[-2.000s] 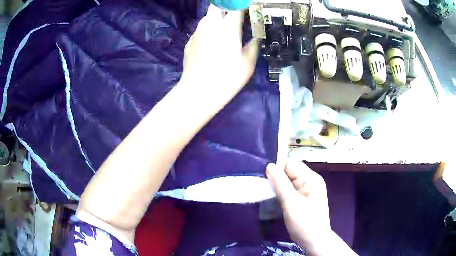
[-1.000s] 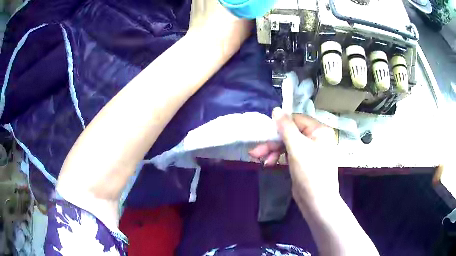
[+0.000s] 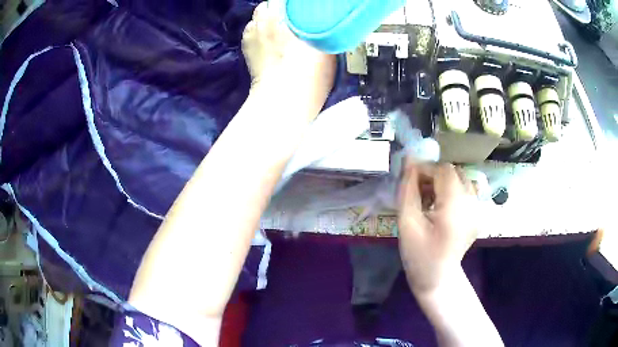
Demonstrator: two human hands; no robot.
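Observation:
The purple quilted panel (image 3: 169, 115) lies left of the overlock machine (image 3: 420, 27), with pale edge strips. My left hand (image 3: 288, 57) rests on the cloth left of the presser foot (image 3: 379, 125); its fingers are partly hidden behind a light-blue round object (image 3: 339, 20), so its grip cannot be told. My right hand (image 3: 437, 210) is right of and below the foot, blurred, fingers curled at white waste strips (image 3: 413, 139); whether it grips them is unclear. A white lining piece (image 3: 339, 129) reaches the foot. The pale cloth plate (image 3: 352, 157) shows below it.
Four cream tension dials (image 3: 489, 105) stand in a row on the machine front. The white table (image 3: 542, 196) extends right, its front edge crossing below my right hand. Dark purple cloth and a grey piece (image 3: 373, 271) are below the edge. A red object (image 3: 234, 322) shows at the bottom.
The panel's near edge has moved up and away through the foot area, uncovering the cloth plate. My right hand has left the panel corner and moved right to the waste strips.

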